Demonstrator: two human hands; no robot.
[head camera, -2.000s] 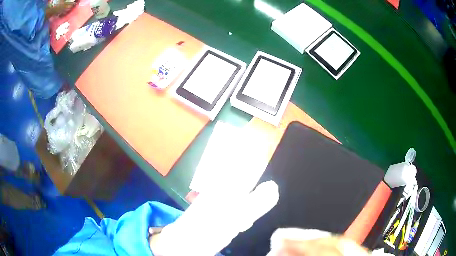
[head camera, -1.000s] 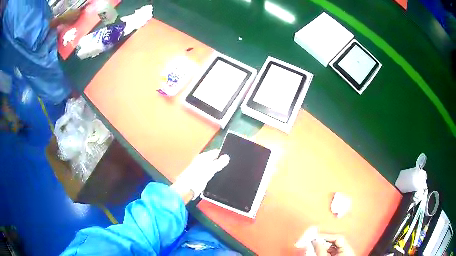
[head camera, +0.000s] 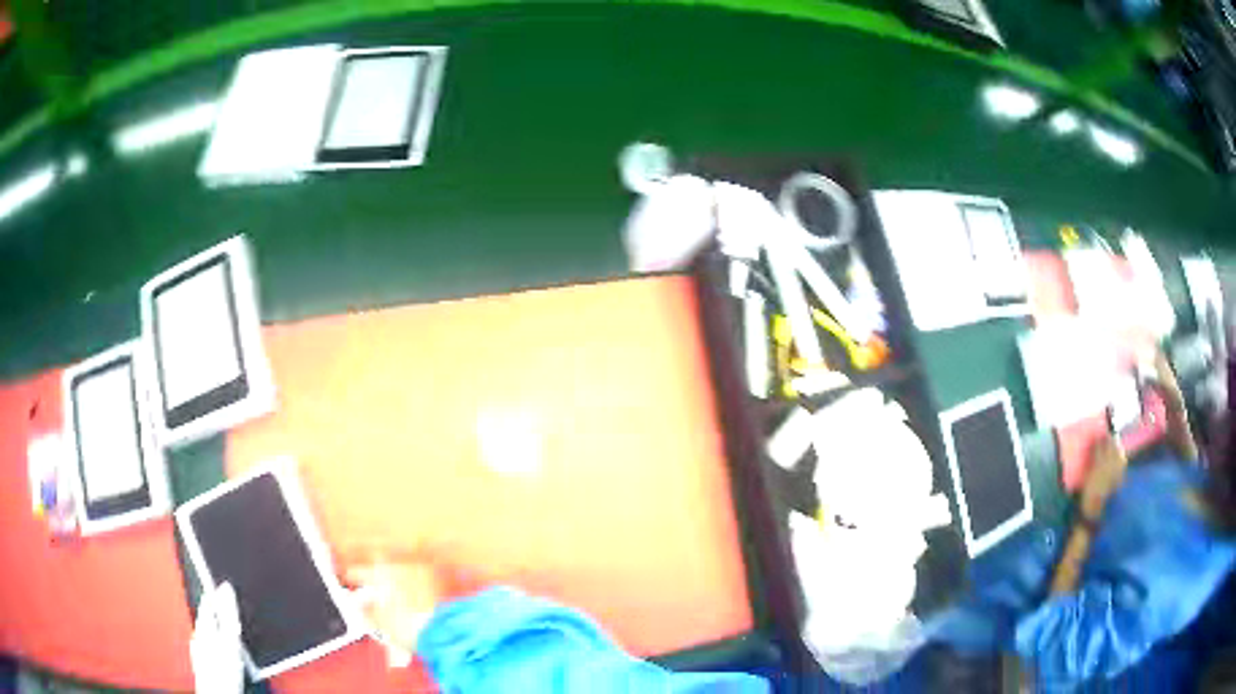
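Note:
A black tablet lies in a white box base at the lower left, screen up, with the white rim showing around it. My left hand, in a white glove, is shut on the base's left edge, low in the picture. My right hand is blurred at the base's right edge. Its fingers blend into the bright mat, so its grip cannot be told. A small white wipe lies on the orange mat, right of the base.
Two boxed tablets stand behind left. A lid and boxed tablet lie further back. A black tool tray holds tools, tape and white crumpled material. A white bottle stands at its corner. At right, a person in blue works beside more boxes.
The view has swung right, bringing the full tool tray and the neighbour into sight. My right hand has come from the mat's right part to the box base. My left hand stays at the base.

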